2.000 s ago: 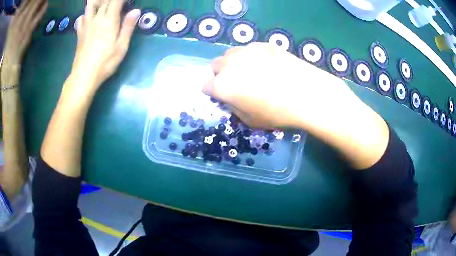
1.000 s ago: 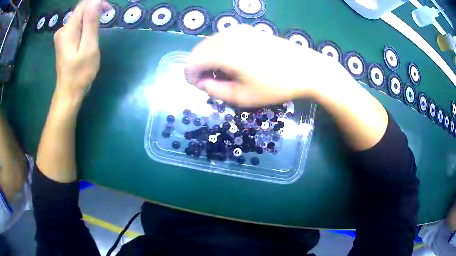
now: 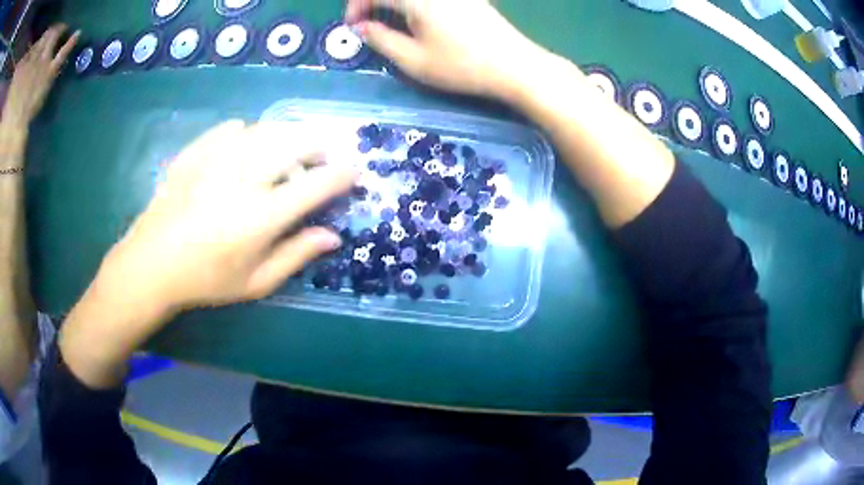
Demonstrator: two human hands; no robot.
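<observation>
A clear plastic tray (image 3: 531, 275) lies in front of me, with many small dark round parts (image 3: 431, 189) and some pale ones in it. My left hand (image 3: 237, 218) is over the tray's left side, fingers spread and pointing right over the parts. A row of dark-rimmed discs with white centres (image 3: 284, 40) runs behind the tray. My right hand (image 3: 426, 38) is at this row, its fingertips at the upper edge of a disc (image 3: 343, 43). Whether the fingertips hold a small part cannot be seen. My right hand and forearm hide some discs.
Single discs (image 3: 715, 88) lie behind the row. A pale curved strip (image 3: 786, 47) and bottles with yellow and white caps (image 3: 817, 44) are at the upper right. Another person's hand (image 3: 36, 76) reaches in at the far left. The green table (image 3: 606, 360) curves along its front edge.
My left hand has come down from the disc row to the tray. My right hand has gone from above the tray to the row. Another person's hand has reached in at the left.
</observation>
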